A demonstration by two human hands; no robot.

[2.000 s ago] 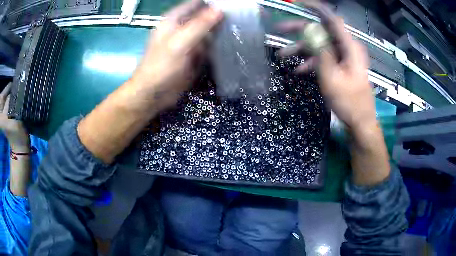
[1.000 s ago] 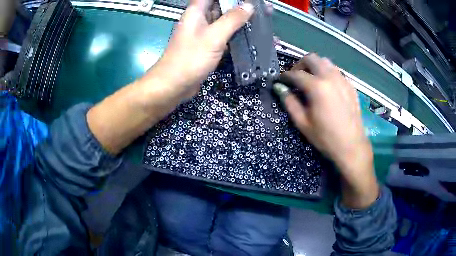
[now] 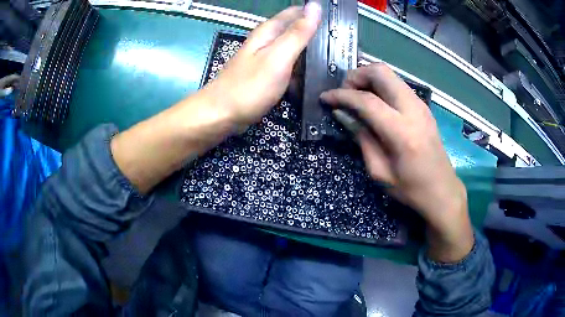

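Observation:
A dark metal plate [image 3: 322,68] with holes along its face is held above the black nut tray [image 3: 291,225], its far end cut off by the top edge. My left hand [image 3: 263,77] grips the plate's left side near its upper part. My right hand [image 3: 396,127] is at the plate's lower right end, fingertips bent onto its face; whether they hold a nut is hidden. A pale finger cot [image 3: 347,120] covers the right thumb. Small silvery hex nuts [image 3: 266,170] fill much of the tray under the plate.
A stack of dark ribbed plates [image 3: 57,62] stands at the left of the green bench [image 3: 148,68]. A metal-railed conveyor [image 3: 421,62] curves behind the tray. A neighbour's blue sleeve [image 3: 25,161] shows at the left edge. Grey machinery [image 3: 526,198] is at the right.
The plate has moved slightly right and lower over the tray, with my left hand still on it. My right hand has closed in on the plate's lower end.

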